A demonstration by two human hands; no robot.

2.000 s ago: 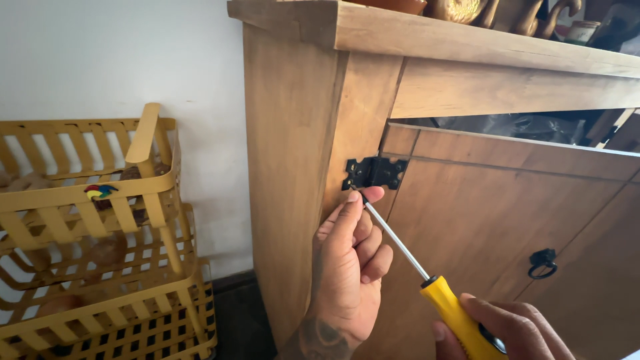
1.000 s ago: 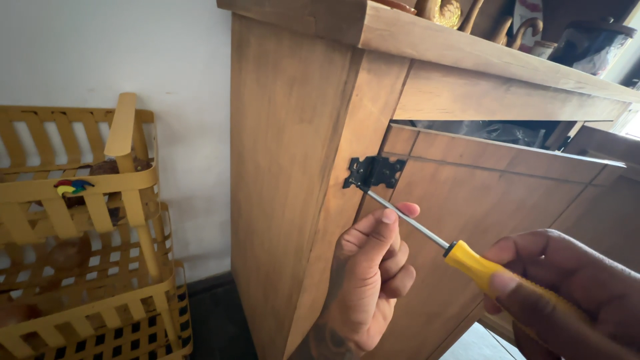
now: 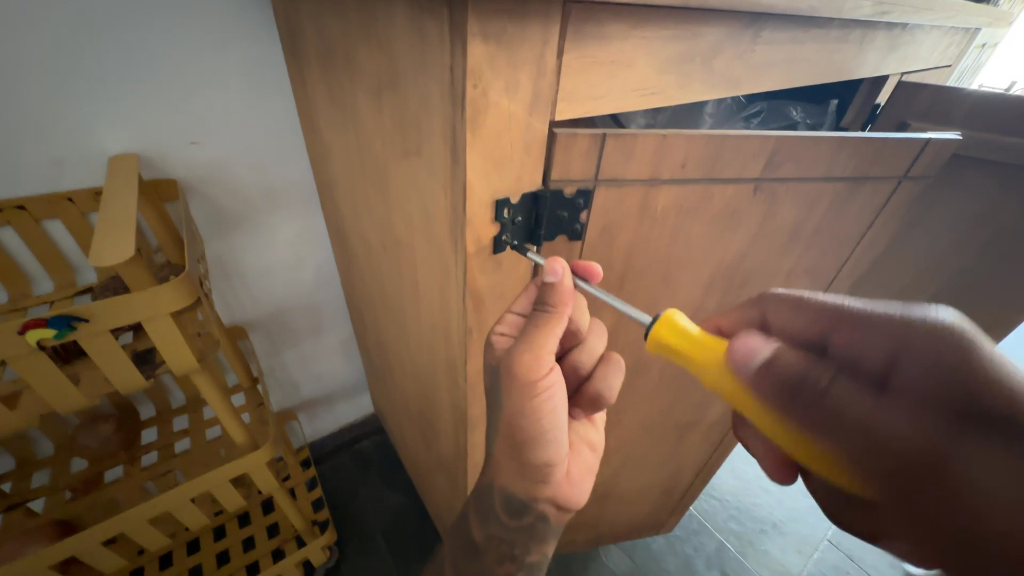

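Note:
A black metal hinge (image 3: 544, 218) joins the frame of a wooden cabinet (image 3: 384, 200) to its wooden door (image 3: 688, 248). My right hand (image 3: 872, 392) grips the yellow handle of a screwdriver (image 3: 704, 360), whose shaft slants up and left. Its tip meets the lower part of the hinge's left leaf; whether it sits in a screw head is too small to tell. Just below the hinge, my left hand (image 3: 552, 368) pinches the shaft near the tip between thumb and fingers.
Yellow plastic baskets (image 3: 232, 480) in tiers stand left of the cabinet, by a white wall (image 3: 240, 160). The left door's top edge stands away from the frame, with clear plastic visible inside. At right, another door (image 3: 960, 192) stands open. Grey tiles (image 3: 744, 512) cover the floor.
My right hand has shifted its grip on the handle and now sits farther right. The left door stands farther out from the frame than two seconds ago. The view has moved nearer the hinge.

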